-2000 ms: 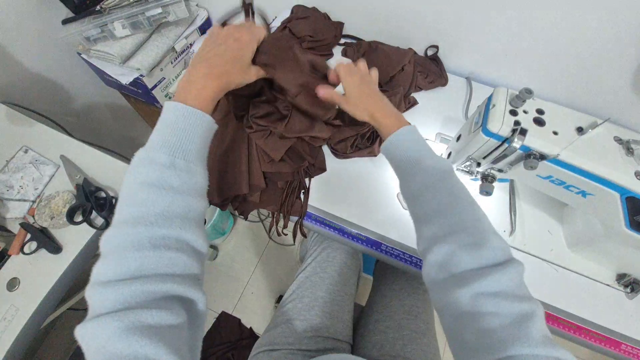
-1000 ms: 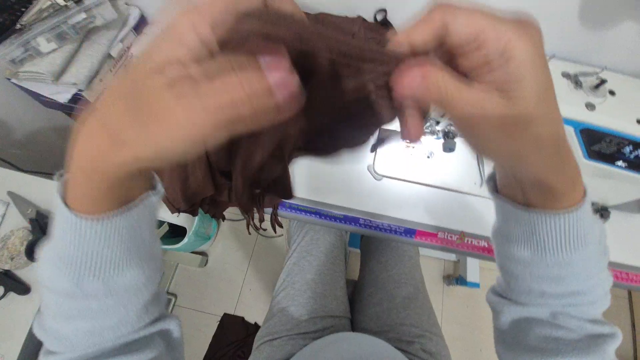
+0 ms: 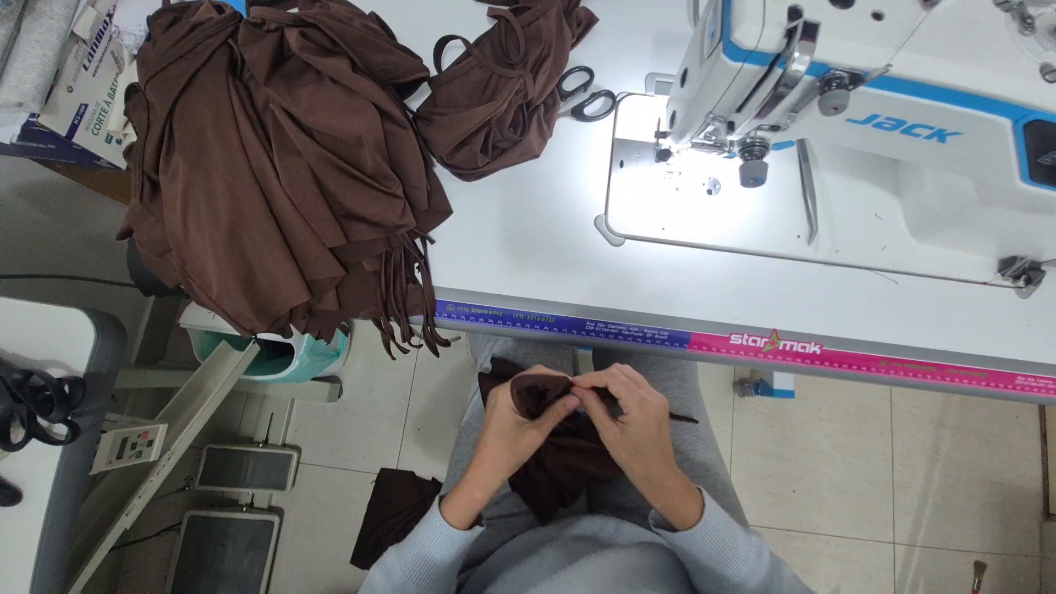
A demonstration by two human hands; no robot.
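Over my lap, my left hand (image 3: 520, 421) and my right hand (image 3: 631, 417) pinch a dark brown fabric piece (image 3: 561, 474) between their fingertips, which nearly touch. The fabric hangs down onto my legs, and a thin strap end sticks out to the right. On the sewing table to the upper left lies a large pile of brown fabric (image 3: 272, 165), with narrow straps dangling over the table's edge. Beside it is a smaller bunched brown garment with straps (image 3: 495, 99). Black-handled scissors (image 3: 590, 103) lie partly under that garment.
A white and blue Jack sewing machine (image 3: 866, 107) stands at the right, with tweezers (image 3: 807, 194) on its bed. Left are a box (image 3: 87, 107), a side table (image 3: 49, 495) with black scissors (image 3: 37, 408), and a lined bin (image 3: 305, 359). More brown fabric (image 3: 396, 511) hangs or lies low, left of my legs.
Both hands have moved down from above the table to my lap, holding a brown piece. The big pile now lies at the table's left, with a smaller garment apart from it.
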